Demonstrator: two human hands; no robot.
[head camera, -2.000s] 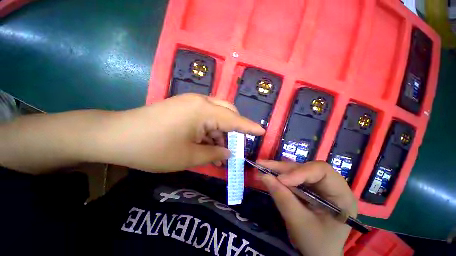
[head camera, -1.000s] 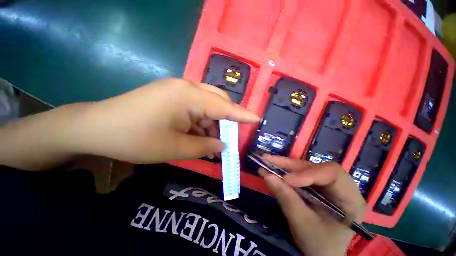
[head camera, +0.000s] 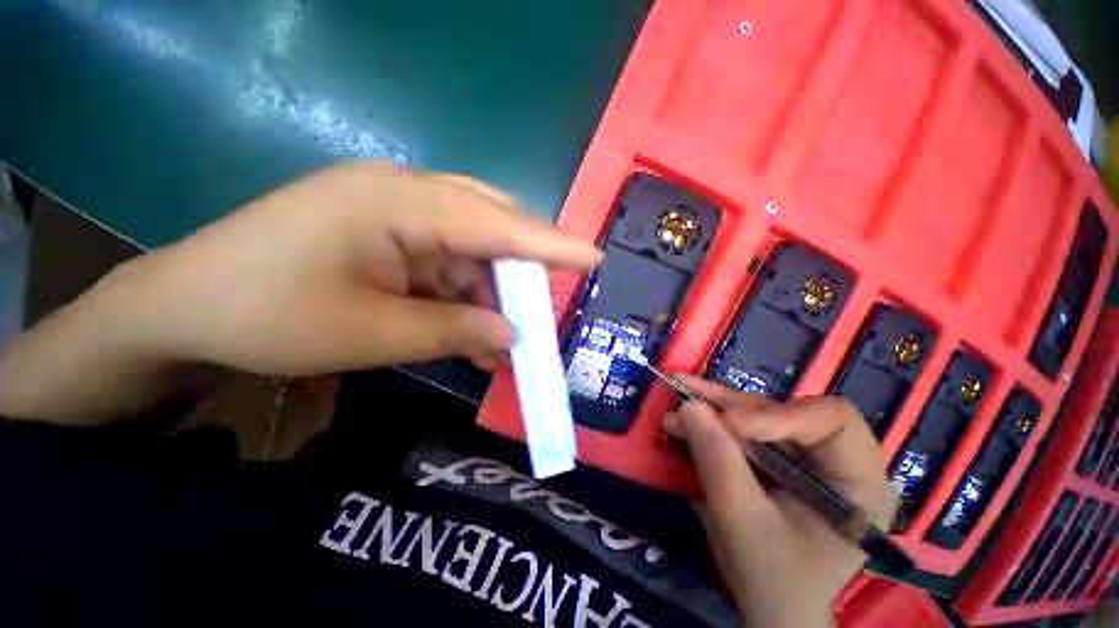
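My left hand holds a narrow white label strip between thumb and fingers; it hangs down beside the tray's left edge. My right hand holds dark tweezers like a pen. Their fine tip is over the lower part of the leftmost black phone, at its silver and blue area. Whether the tip touches, or carries a label, cannot be told. The phone lies open-backed in a slot of the red foam tray, its round gold part at the upper end. My fingers partly cover the second phone.
Several more phones lie in the same tray's near row, and one at the far right. Another red tray with phones is at lower right. The green bench spans the upper left. White papers are at upper right.
The tray appears further right in view, so the leftmost phone is now uncovered. The tweezer tip has gone from the second phone to the leftmost one. My left hand with the strip has shifted slightly left.
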